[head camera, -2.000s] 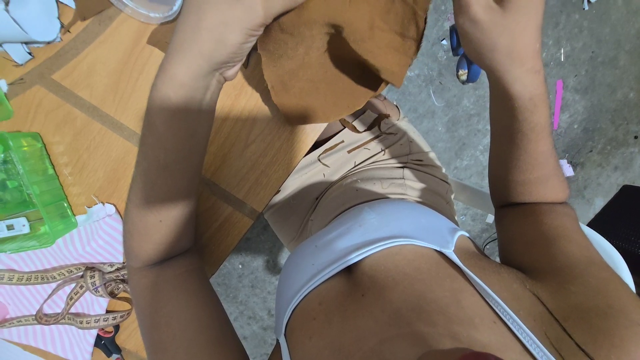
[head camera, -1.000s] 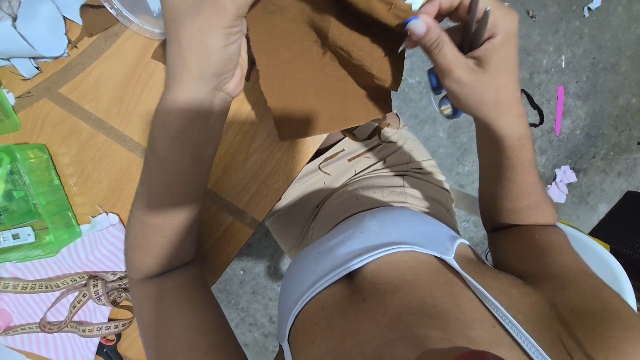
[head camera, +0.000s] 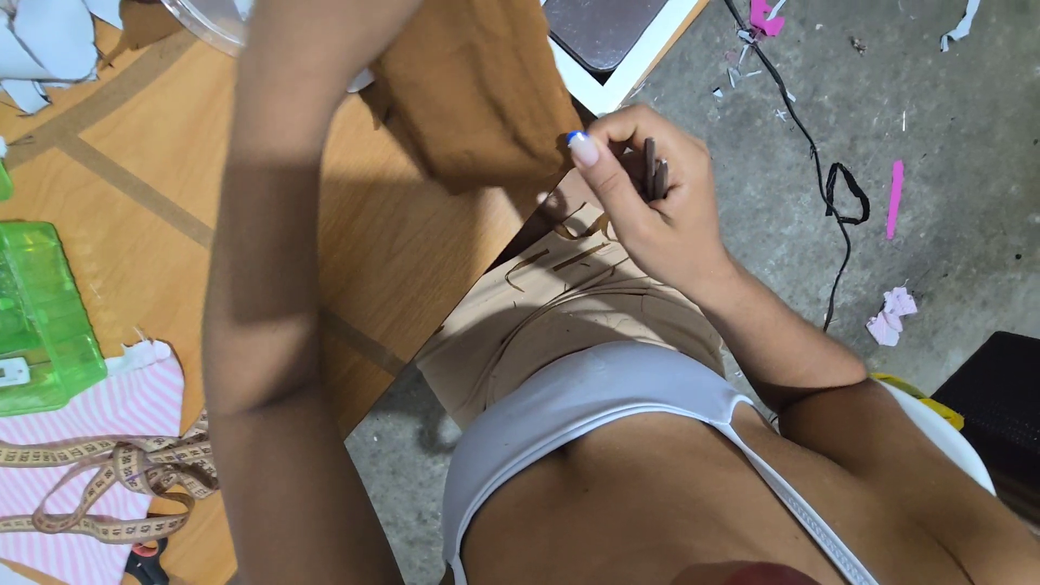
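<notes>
A piece of brown fabric (head camera: 487, 89) hangs over the corner of the wooden table. At the top edge, my left hand (head camera: 357, 28) is beside the fabric's left side; its fingers are out of view, so its hold is not visible. To the right, my right hand (head camera: 658, 195) has its thumb and forefinger closed at the fabric's lower right edge. Two narrow dark metal pieces (head camera: 655, 169), which look like scissor blades, stick up from its curled fingers; their handles are hidden.
The wooden table (head camera: 146, 284) carries a green plastic case (head camera: 41, 325), a tape measure (head camera: 130, 471) on striped pink cloth (head camera: 154, 398), and dark-handled scissors (head camera: 148, 561). A phone (head camera: 605, 28) is at the top. A black cable (head camera: 800, 122) and scraps lie on the concrete floor.
My right hand has come down and left to the fabric's edge. The blue scissor handles seen under it earlier no longer show. The fabric now hangs in a narrower, folded shape.
</notes>
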